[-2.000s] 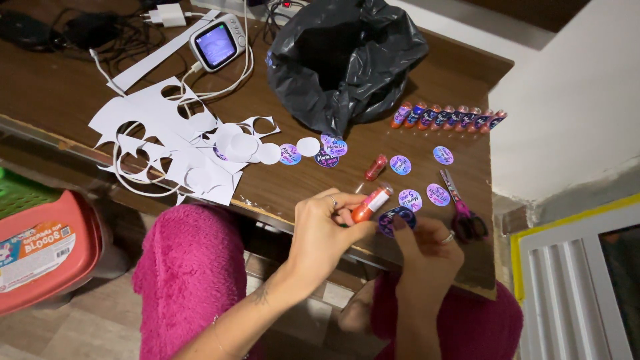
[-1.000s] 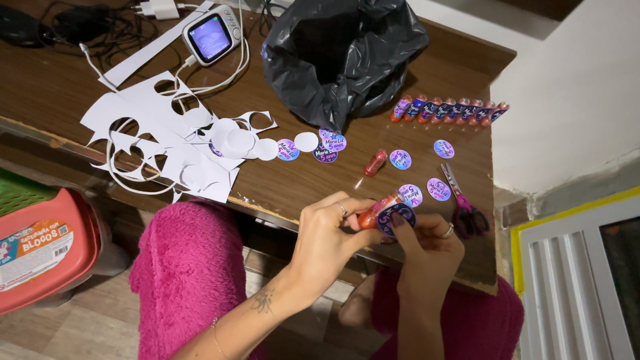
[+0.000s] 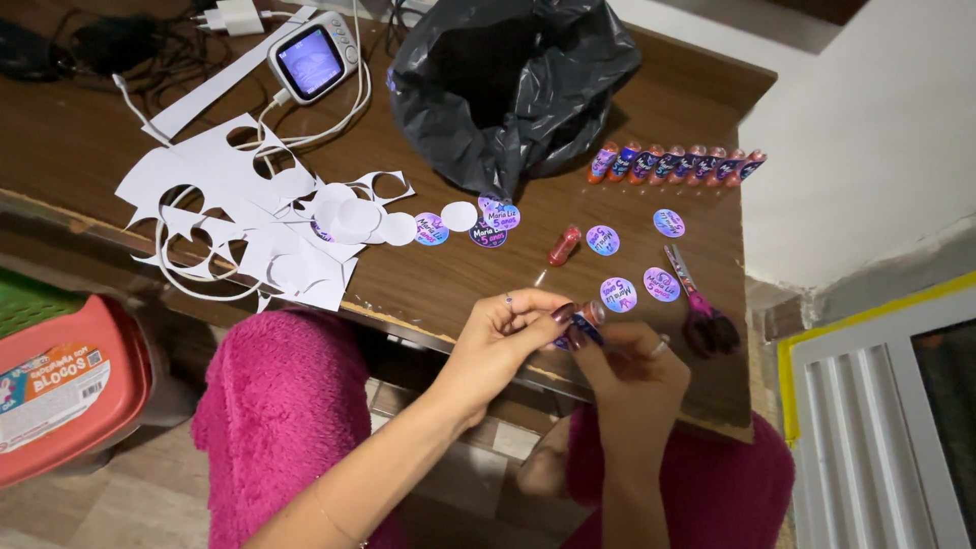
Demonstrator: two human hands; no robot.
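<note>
Between the fingertips of my left hand point(image 3: 507, 335) and my right hand point(image 3: 637, 362) is a small capped tube with reddish contents point(image 3: 592, 311). A dark printed round sticker point(image 3: 585, 329) lies against its side, with both thumbs on it. Just beyond my hands, an unlabelled red tube point(image 3: 565, 245) lies on the wooden table. Near it are several loose round stickers, among them a blue and purple one point(image 3: 602, 240) and a lilac one point(image 3: 661, 284). Scissors with pink and black handles point(image 3: 705, 324) rest right of my right hand. A row of several labelled tubes point(image 3: 677, 166) stands farther back.
A black plastic bag point(image 3: 503, 91) sits open at the back of the table point(image 3: 457, 282). Cut paper sheets point(image 3: 221, 191), round paper pieces and white cables cover the left part, beside a small screen device point(image 3: 314, 62). A red plastic tub point(image 3: 69, 381) stands at lower left.
The dark sticker, beside the tube two seconds ago, now lies against its side. My left thumb has come onto the sticker, and both hands are close together.
</note>
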